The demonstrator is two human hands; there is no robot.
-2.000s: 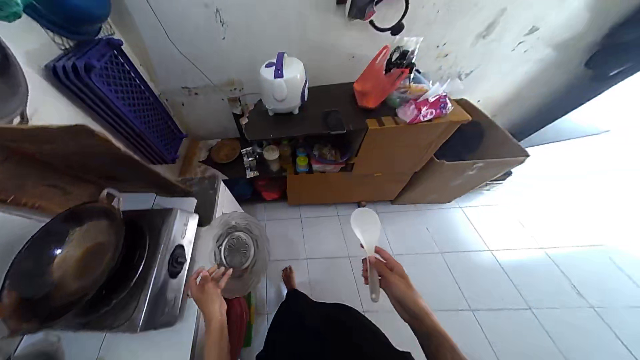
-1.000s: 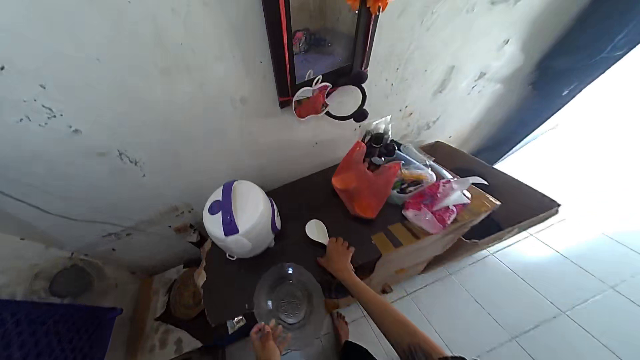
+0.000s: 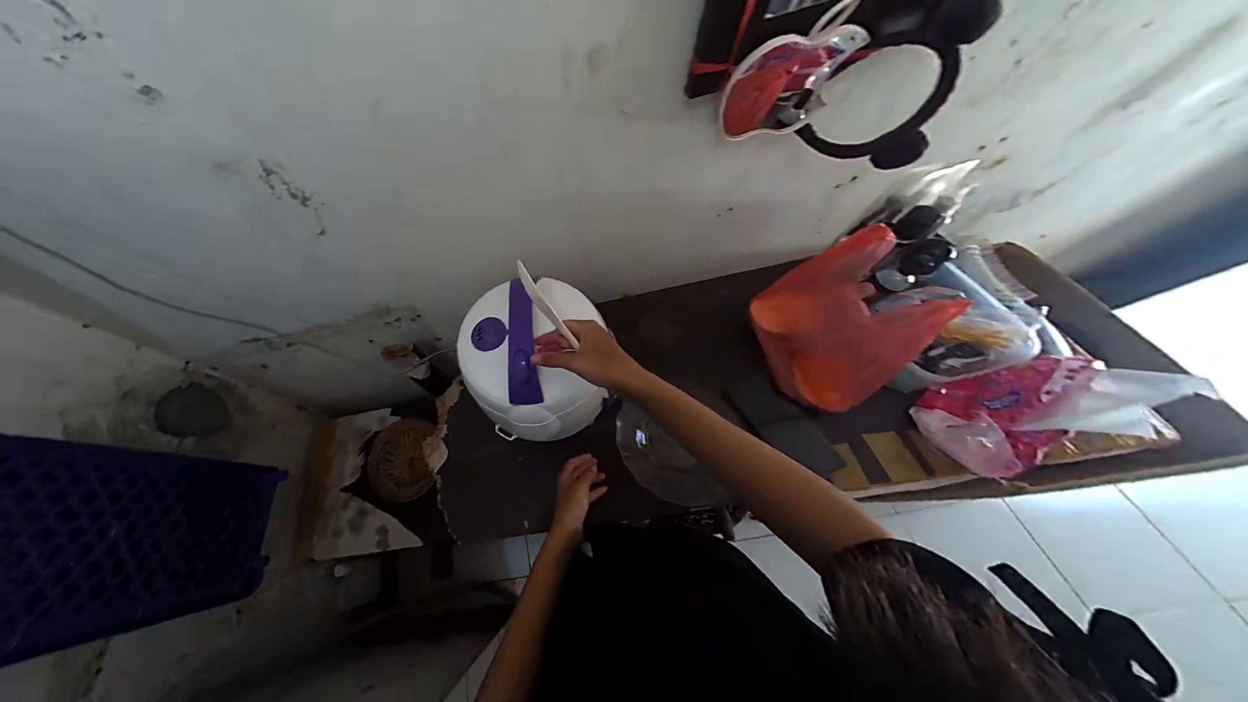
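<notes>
A white rice cooker [image 3: 570, 395] with a purple handle strip stands on the dark tabletop, its lid down. My right hand [image 3: 588, 353] holds a white rice paddle [image 3: 544, 304] whose blade points up and left, and its fingers touch the purple button area on the lid. Just in front of the cooker, my left hand [image 3: 577, 487] is over the table's front part with its fingers apart and nothing in them. A clear glass plate [image 3: 655, 458] rests on the table to the right of my left hand, partly hidden under my right forearm.
An orange-red plastic bag [image 3: 838, 327], a clear container [image 3: 960, 341] and a pink plastic packet [image 3: 1024, 409] lie to the right. A round mirror [image 3: 882, 93] hangs above. At left are a woven basket [image 3: 402, 460] and a purple plastic crate [image 3: 127, 546].
My right hand has moved left from the tabletop to the cooker lid, still with the paddle. My left hand has let go of the glass plate, which is now on the table. The view has shifted.
</notes>
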